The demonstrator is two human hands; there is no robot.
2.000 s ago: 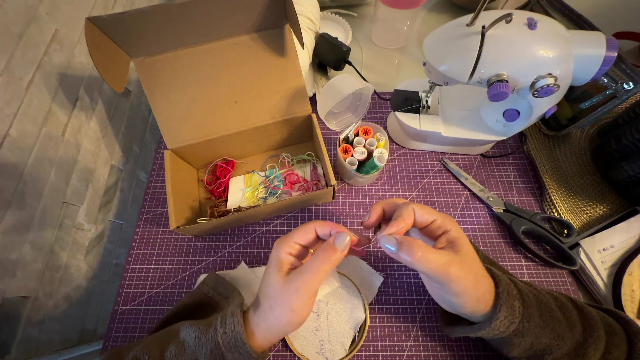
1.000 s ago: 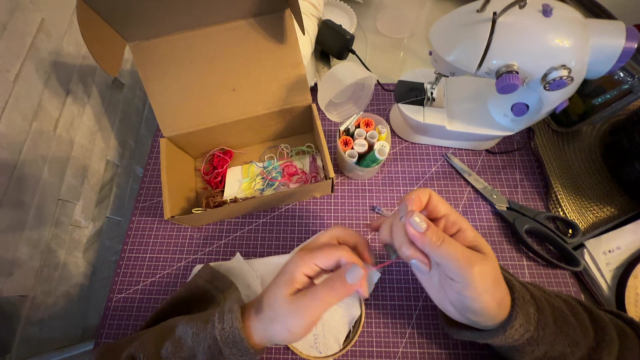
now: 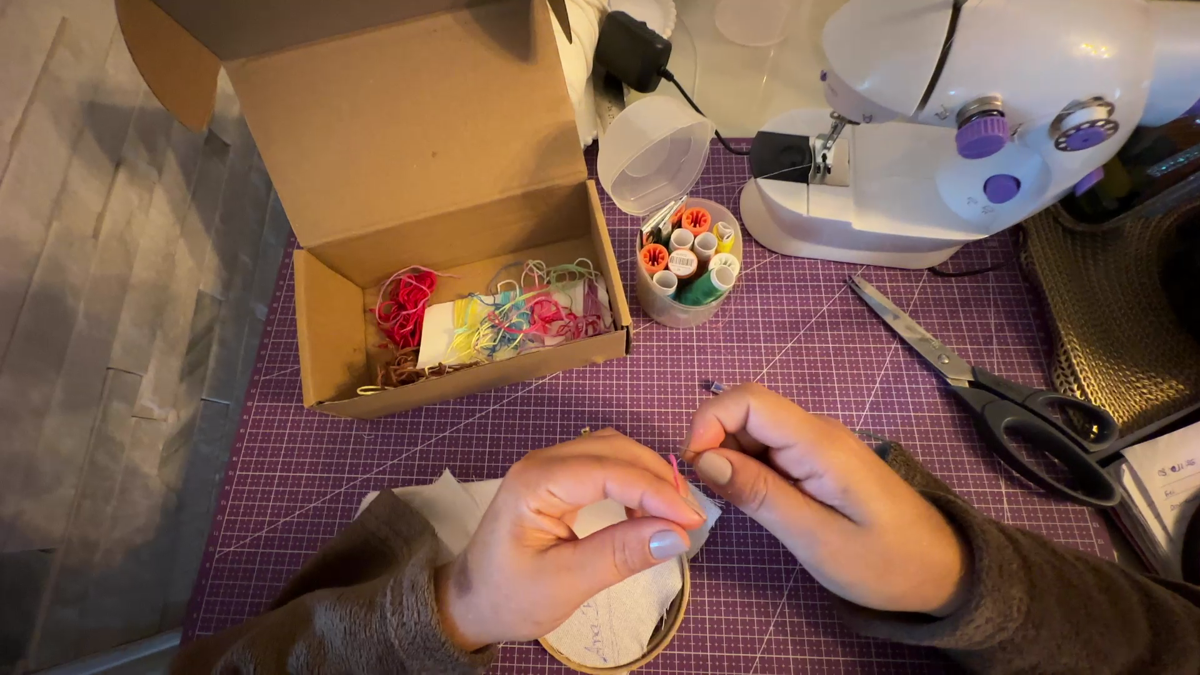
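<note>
My left hand (image 3: pixel 581 534) is above the embroidery hoop, thumb and forefinger nearly together; a short length of pink thread (image 3: pixel 677 474) shows at its fingertips. Just right of it, my right hand (image 3: pixel 816 497) pinches something too fine to make out between thumb and forefinger. Below my left hand, white fabric (image 3: pixel 619 614) with handwriting is stretched in a round embroidery hoop (image 3: pixel 677 619), its loose edges spread to the left. Behind my right fingertips a small bluish object (image 3: pixel 715 386) lies on the purple cutting mat (image 3: pixel 469 422).
An open cardboard box (image 3: pixel 469 380) holds tangled embroidery floss (image 3: pixel 525 314). Beside it stands an open plastic tub (image 3: pixel 689 305) of thread spools. Scissors (image 3: pixel 975 375) lie at the right, below a white sewing machine (image 3: pixel 881 206). Papers (image 3: pixel 1162 478) and a woven item (image 3: pixel 1097 309) are farther right.
My hands were close together around the thread two seconds ago; now their fingertips are slightly apart. My left fingers have turned, with the pink thread end now pointing upward.
</note>
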